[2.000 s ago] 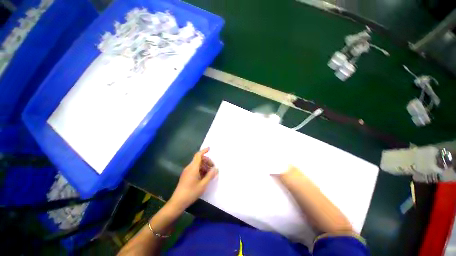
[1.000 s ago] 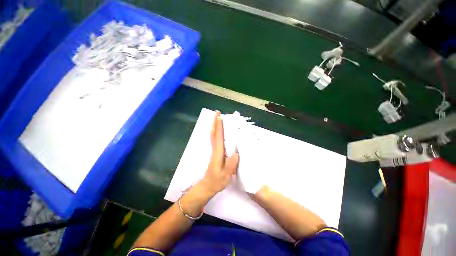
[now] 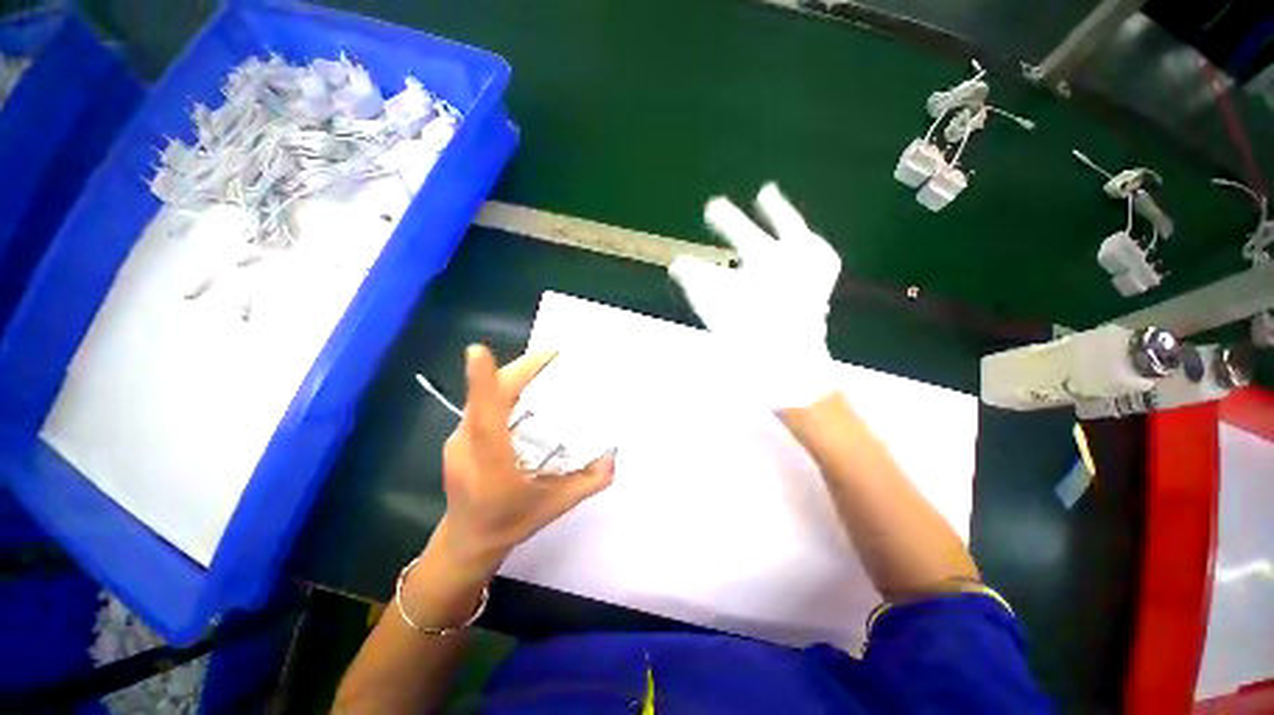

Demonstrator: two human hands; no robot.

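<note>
A white power adapter [image 3: 542, 450] with prongs showing lies in my bare left hand [image 3: 506, 454], between the thumb and fingers, over the left part of the white work sheet [image 3: 699, 517]. A thin white cord [image 3: 437, 395] sticks out to the left behind the fingers. Part of the adapter is hidden by the hand. My right hand [image 3: 771, 300], in a white glove, is spread open with nothing visible in it. It is over the sheet's far edge, with fingertips over the green conveyor [image 3: 615, 126].
A blue bin [image 3: 301, 398] at left holds a pile of white corded adapters [image 3: 287, 133] on a liner. More corded adapters [image 3: 931, 175] lie on the conveyor at right. White cylinders with metallic ends [image 3: 1069, 370] and a red bin [image 3: 1174, 559] are at right.
My hands were close together over the sheet and are now apart. My left hand has moved left and its adapter shows. My gloved right hand has moved forward with fingers spread.
</note>
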